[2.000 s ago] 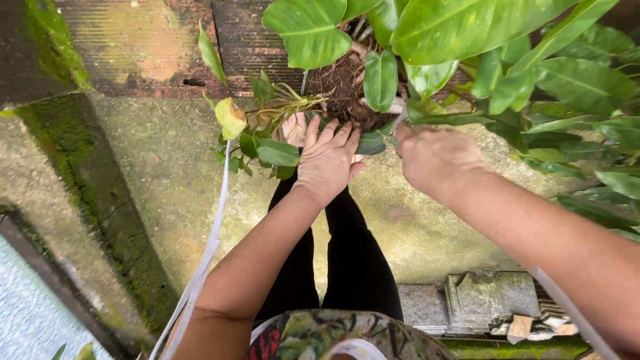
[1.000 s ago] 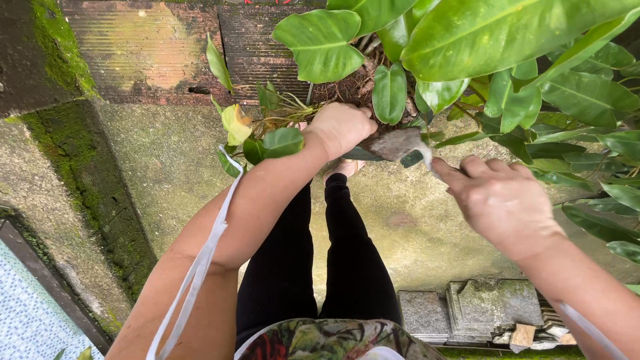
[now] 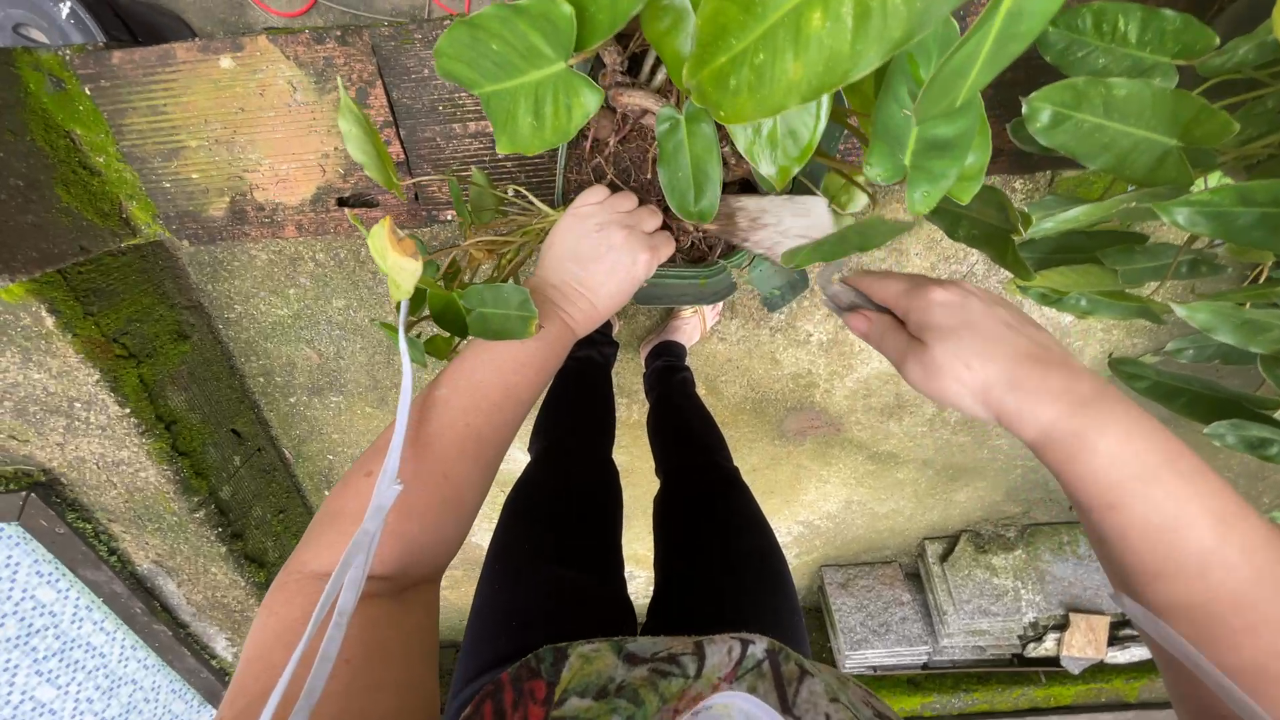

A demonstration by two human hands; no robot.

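A broad-leaved green plant (image 3: 820, 50) grows from a green plastic pot (image 3: 690, 284) filled with brown, fibrous soil (image 3: 625, 160). Over the pot's near left rim, my left hand (image 3: 605, 250) is curled at the soil; whether it grips anything is hidden. My right hand (image 3: 930, 335) holds the grey handle of a hand trowel, whose blurred, dirt-coated blade (image 3: 775, 225) points left into the pot's right side. Thin stems with small leaves (image 3: 498, 310) hang over the pot's left side, next to my left wrist.
Ribbed, weathered blocks (image 3: 240, 130) form a ledge behind the pot. More leafy plants (image 3: 1130, 120) crowd the right. Stacked stone slabs (image 3: 1010, 590) lie at lower right, and a blue mosaic-tiled surface (image 3: 80, 630) at lower left. A pale strap (image 3: 375, 520) hangs beside my left arm.
My left hand, spread flat over the near rim two seconds ago, is now curled at the soil. The trowel blade, in front of the rim one second ago, is now over the pot's right side.
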